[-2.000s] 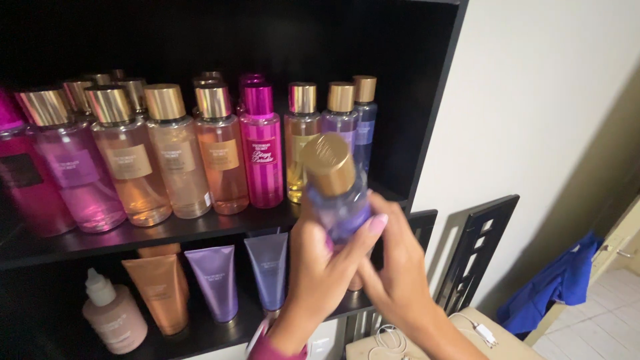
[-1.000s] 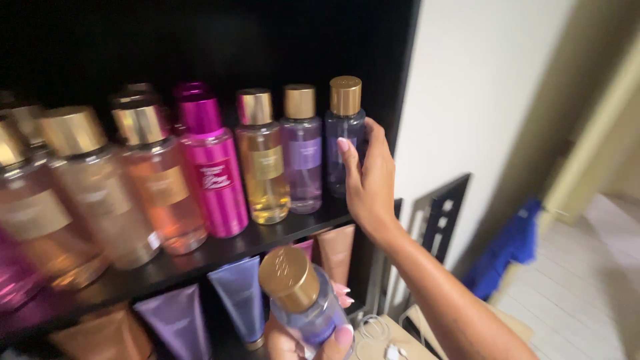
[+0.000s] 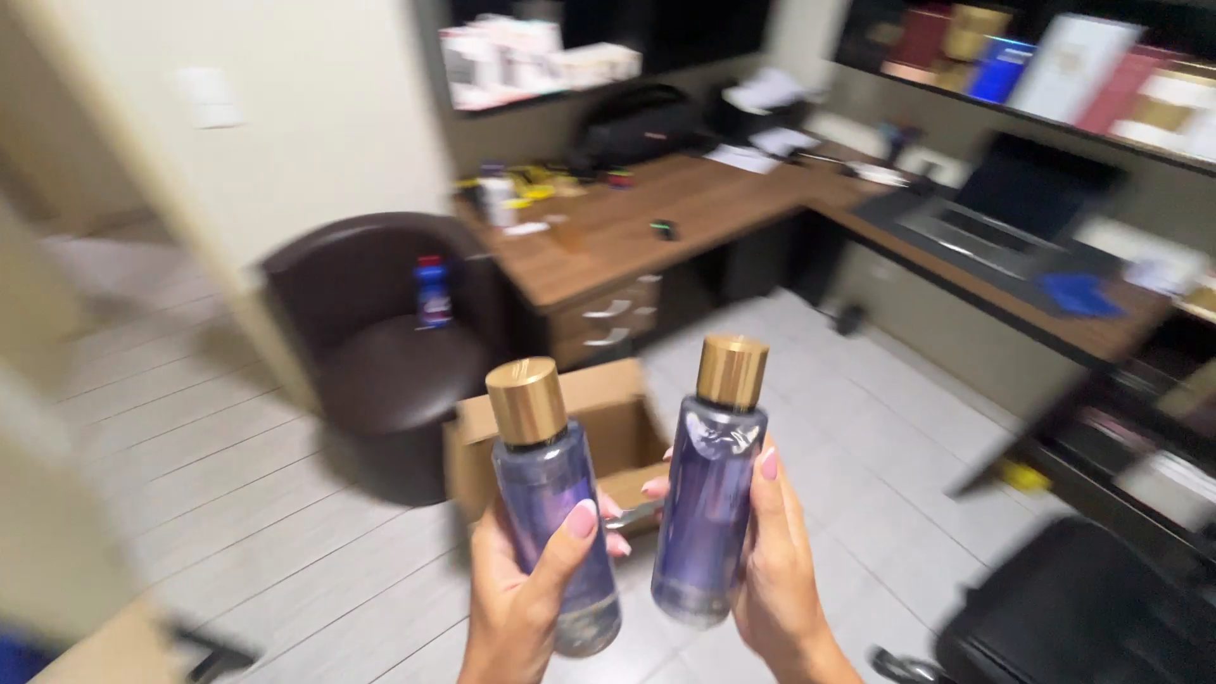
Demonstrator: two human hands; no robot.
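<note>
My left hand [image 3: 546, 570] is closed around a clear violet-blue mist bottle [image 3: 554, 503] with a gold cap, its thumb across the front. A similar gold-capped bottle [image 3: 711, 503] is gripped by my right hand [image 3: 779, 551], with the thumb along its right side. Both bottles stand roughly upright side by side, not touching, the left one tilted a little. Behind them an open cardboard box [image 3: 560, 389] is partly hidden.
A dark leather tub chair [image 3: 380, 351] holding a blue bottle [image 3: 432, 293] is at the left. An L-shaped wooden desk [image 3: 655, 214] bears a laptop [image 3: 993, 214] and papers. A black chair [image 3: 1092, 608] stands at lower right, under shelves with boxes [image 3: 1073, 66].
My right hand, which was at the gold-capped bottle on the shelf, now holds a bottle beside the one in my left hand. The view has swung from the shelves to the room.
</note>
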